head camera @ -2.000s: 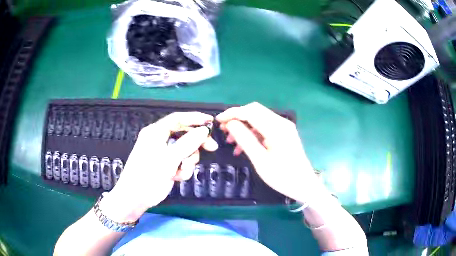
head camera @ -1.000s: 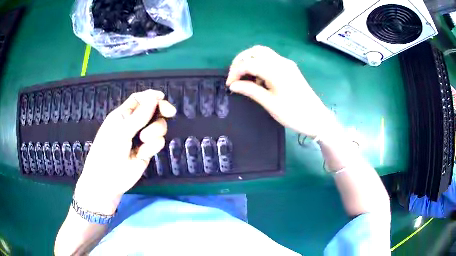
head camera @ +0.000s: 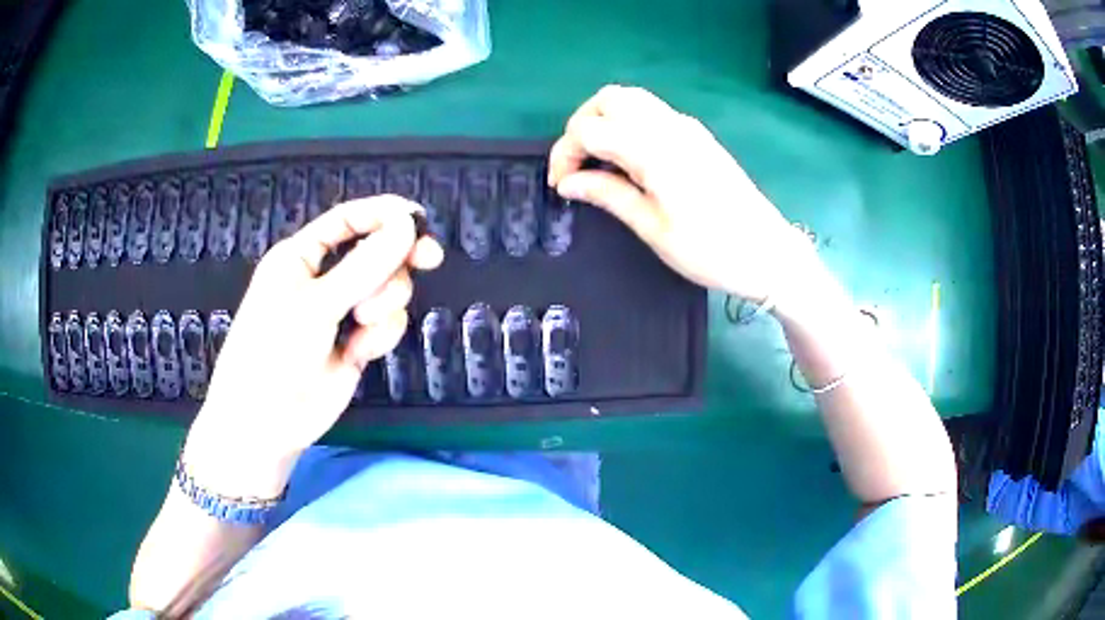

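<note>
The black foam tray lies flat before me with two rows of oblong housings. The front-row housings look shinier than the darker back-row housings. My left hand is over the middle of the tray, fingers curled, with a small black insert between thumb and index fingertip. Its palm is hidden. My right hand has thumb and index fingertips together at the upper end of the rightmost back-row housing. Any part between those fingertips is hidden.
An open clear plastic bag of loose black pieces lies beyond the tray at upper left. A white air blower stands at upper right. Stacked black trays are at the right edge, with blue cloth below.
Two seconds ago my hands were close together over the tray's middle. They have moved apart, the right to the back row's right end. Since one second ago the view has shifted slightly; both hands stay similarly placed.
</note>
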